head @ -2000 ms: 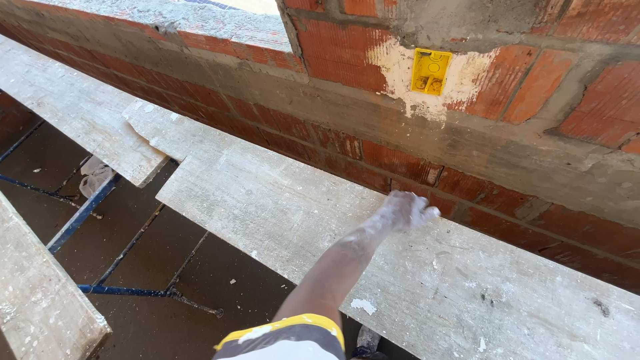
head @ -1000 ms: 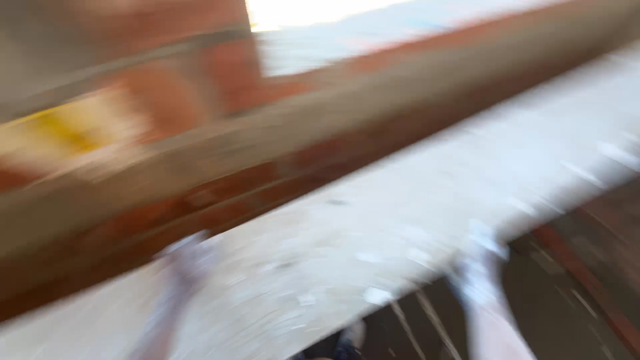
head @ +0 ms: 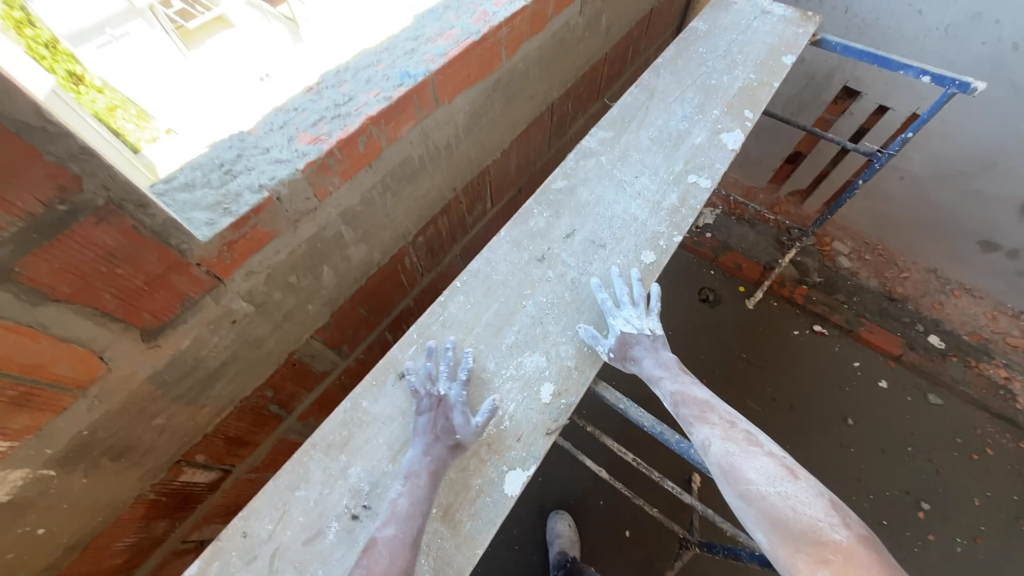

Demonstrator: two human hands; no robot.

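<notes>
Both hands and forearms are coated in whitish dust or plaster. My left hand [head: 444, 400] lies over the wooden plank [head: 592, 216], fingers spread, nothing held. Further along, at the plank's right edge, my right hand [head: 628, 324] rests with its fingers apart and white with plaster, also holding nothing. White splashes dot the plank, which runs diagonally beside a brick wall [head: 448, 216]. Blue metal trestles [head: 888, 64] stand at the plank's far end and under its middle.
A window opening with a rough mortar sill [head: 320, 120] is at the upper left. Below, on the dark floor [head: 800, 416], lie rubble and brick pieces [head: 880, 340] along a grey wall [head: 944, 184]. A shoe [head: 562, 536] shows beneath the plank.
The view has swung strongly along the plank. Two seconds ago only one hand showed, at the plank's wall-side edge; now both hands are on the plank, the left no longer at that edge.
</notes>
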